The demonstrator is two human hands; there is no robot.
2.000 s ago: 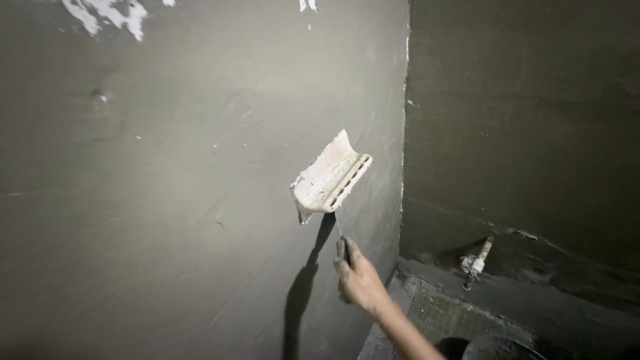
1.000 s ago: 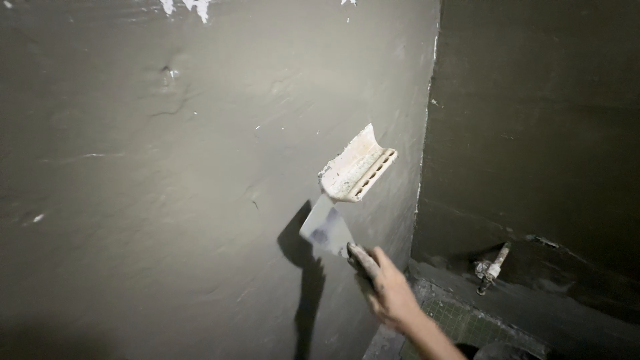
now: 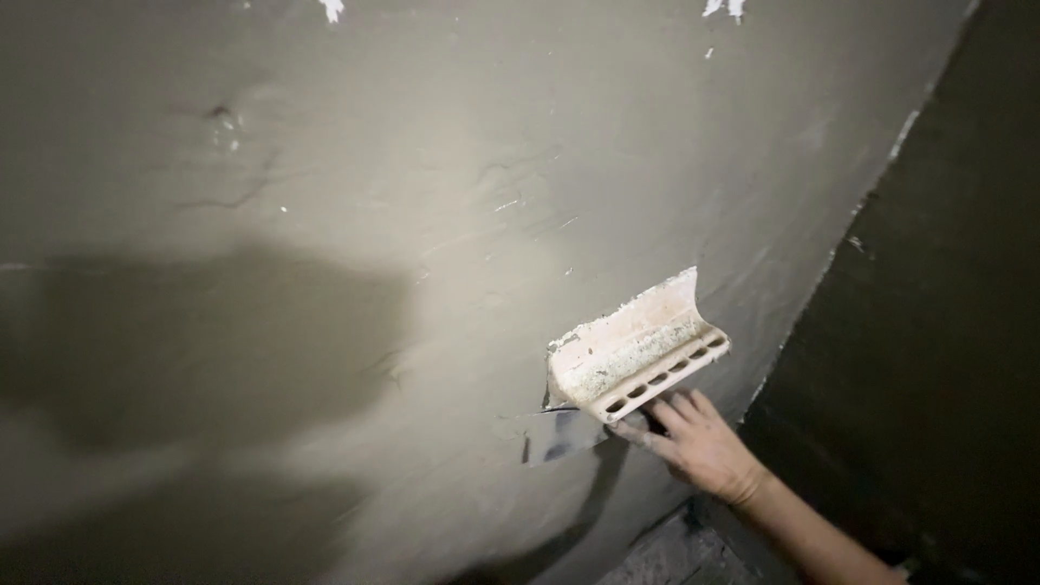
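Note:
My right hand (image 3: 699,447) reaches in from the lower right, its fingers around the handle of a putty knife (image 3: 565,437). The broad metal blade lies flat against the grey wall, just beneath a pale wall-mounted soap dish (image 3: 634,353). This dish has a curved back and a slotted front lip, with rough white residue on it. The lip and the fingers hide most of the handle. My left hand is outside the view.
The grey coated wall (image 3: 455,211) bears small bumps, scratches and white bare patches near the top. At right, a darker wall (image 3: 926,341) meets it along a ragged pale corner line. Part of the floor (image 3: 682,552) shows at the bottom.
My right hand and the putty knife have moved to the underside of the soap dish, where the blade now lies against the wall. The view has tilted and shifted; the pipe fitting at right is out of sight.

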